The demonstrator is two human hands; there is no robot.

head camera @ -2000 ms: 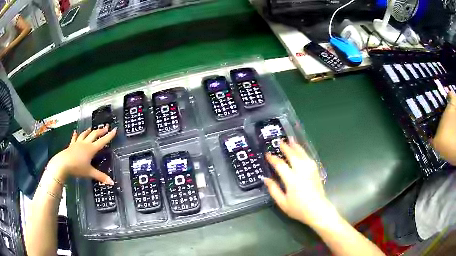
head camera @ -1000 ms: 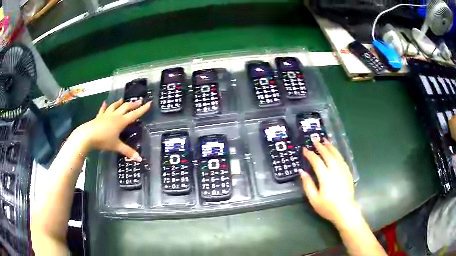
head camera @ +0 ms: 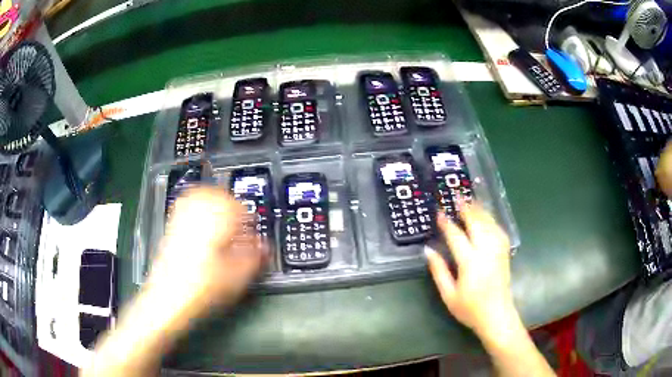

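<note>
A clear plastic blister tray (head camera: 346, 277) on the green bench holds several black keypad phones in two rows. The back-row phones (head camera: 298, 114) have dim screens. The front-row phone (head camera: 305, 221) and others beside it have lit screens. My left hand (head camera: 214, 239) is blurred over the front-left phones and partly covers them; its fingers and any grip cannot be made out. My right hand (head camera: 475, 265) has its fingertips on the lower keypad of the front-right phone (head camera: 449, 177), fingers apart, with the phone lying in its pocket.
A desk fan (head camera: 26, 92) stands at left, near a white paper sheet (head camera: 63, 294) with dark phone-like objects. At right are a blue mouse (head camera: 566, 69), another phone (head camera: 536, 71), a small white fan (head camera: 645, 23) and a black tray (head camera: 626, 154) by another person's hand.
My left hand has moved from the leftmost phones right and towards me, uncovering the back-left phone. My right hand remains at the front-right phone. The tray sits slightly higher in view.
</note>
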